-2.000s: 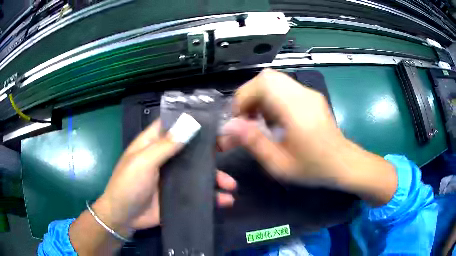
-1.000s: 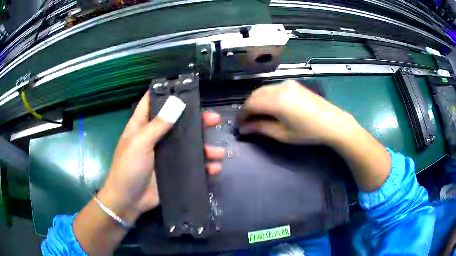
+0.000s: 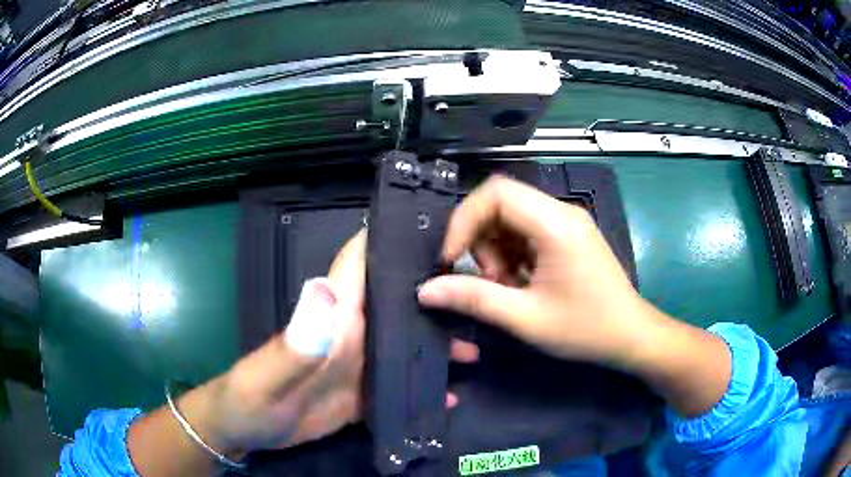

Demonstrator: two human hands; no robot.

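My left hand [image 3: 313,363], with a white cover on its thumb, holds a long dark carrier fixture [image 3: 408,317] upright in the view, above the black parts tray [image 3: 261,270]. Bright screws show at both ends of the fixture, and a small silvery part [image 3: 423,221] sits near its upper end. My right hand [image 3: 551,279] is at the fixture's right edge, thumb and fingers close to its middle. A small pale thing shows between the right fingers; I cannot tell exactly what it is. A green label [image 3: 499,461] is on the tray's near edge.
Behind the tray runs the conveyor [image 3: 233,102], with a silver end block [image 3: 495,102] just above the fixture. A dark ribbed bar [image 3: 781,224] lies on the green bench [image 3: 690,224] at the right. A yellow cable [image 3: 39,191] is at the left.
The fixture has moved right, nearer the view's middle, and the left thumb is now beside it instead of on its face. The right hand has come from the tray to the fixture's edge.
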